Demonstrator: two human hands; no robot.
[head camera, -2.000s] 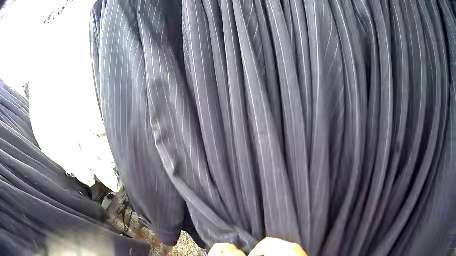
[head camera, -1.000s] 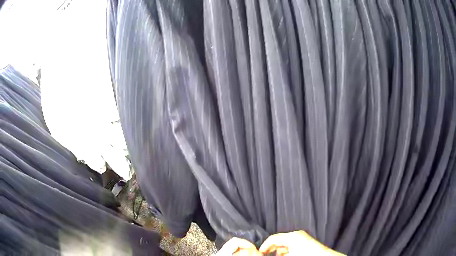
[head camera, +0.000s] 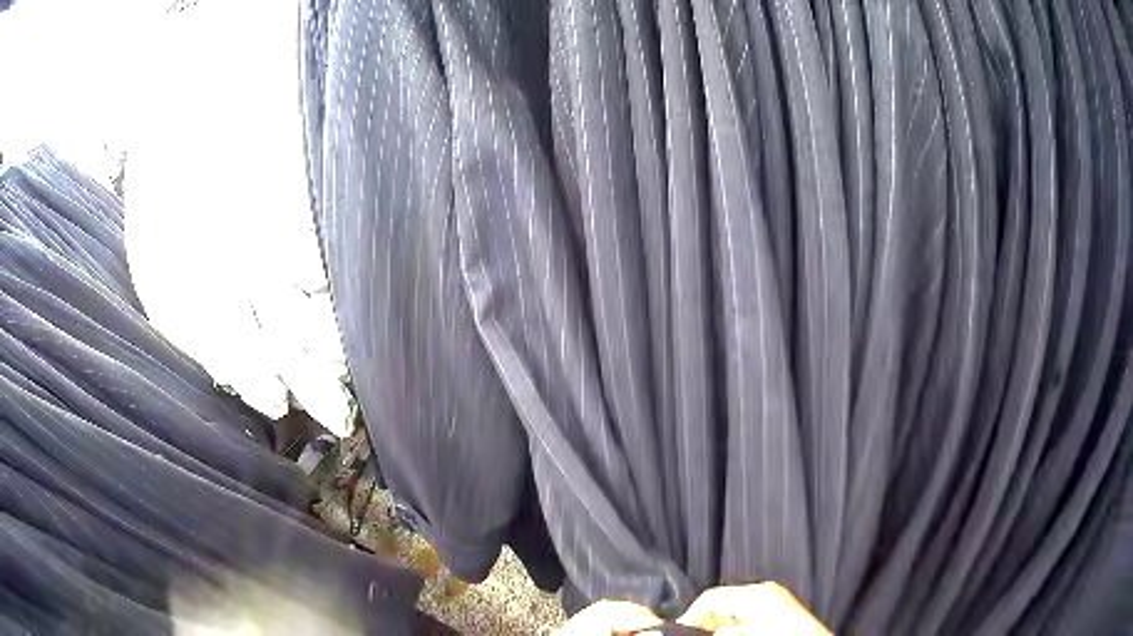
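Dark pinstriped garments (head camera: 770, 298) hang in a dense row across the middle and right. A striped sleeve (head camera: 547, 422) slants down from the upper middle to my hands at the bottom edge. My left hand (head camera: 611, 617) and my right hand (head camera: 760, 609) are side by side there, both cut off by the frame edge. Their fingers pinch the sleeve end (head camera: 671, 596) between them, a bit of dark cloth showing between the fingertips. The lower parts of both hands are out of the picture.
A second row of dark striped garments (head camera: 137, 435) hangs at the left. An overexposed white mass (head camera: 230, 211) is between the rows. Below it are small dark unclear items (head camera: 329, 457) and a speckled floor (head camera: 497, 603). A pale blurred patch lies over the lower left.
The whole view has shifted, so the garments sit further right in the frame. Both hands remain together at the sleeve end, also further right, with the cloth still between the fingers.
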